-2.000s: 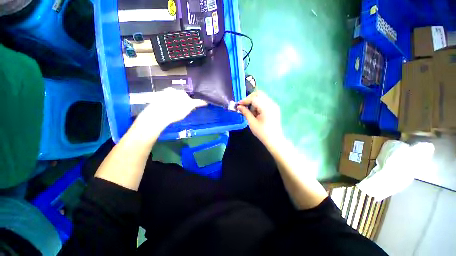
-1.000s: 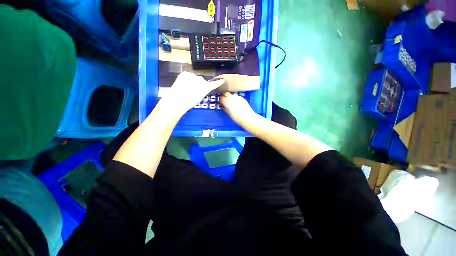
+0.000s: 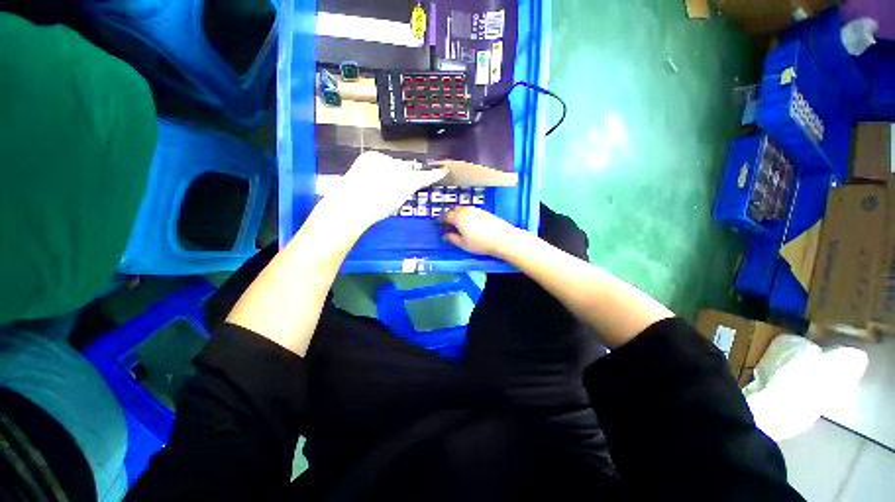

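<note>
A dark printed sheet [image 3: 481, 137] lies in a blue crate [image 3: 296, 127]. My left hand [image 3: 378, 188] grips the sheet's near edge and holds it lifted like a flap. Rows of small dark and silver units [image 3: 461, 196] show under the flap. My right hand [image 3: 478, 231] is at the near side of these rows, fingertips together at a small dark piece; whether it grips the piece is too small to tell. A black box with a grid of red marks [image 3: 432, 98] lies on the sheet beyond my hands.
Two small square units [image 3: 331, 90] lie left of the box near a tan strip [image 3: 361, 89]. A black cable [image 3: 552, 96] curls over the crate's right rim. Blue stools [image 3: 147, 196] and a green-clad person [image 3: 69, 167] are at left; blue bins [image 3: 761, 186] and cartons [image 3: 849, 250] at right.
The sheet's near edge has been lifted, uncovering the rows of units. My right hand has moved from the crate's near right corner to the rows, then slightly nearer to me.
</note>
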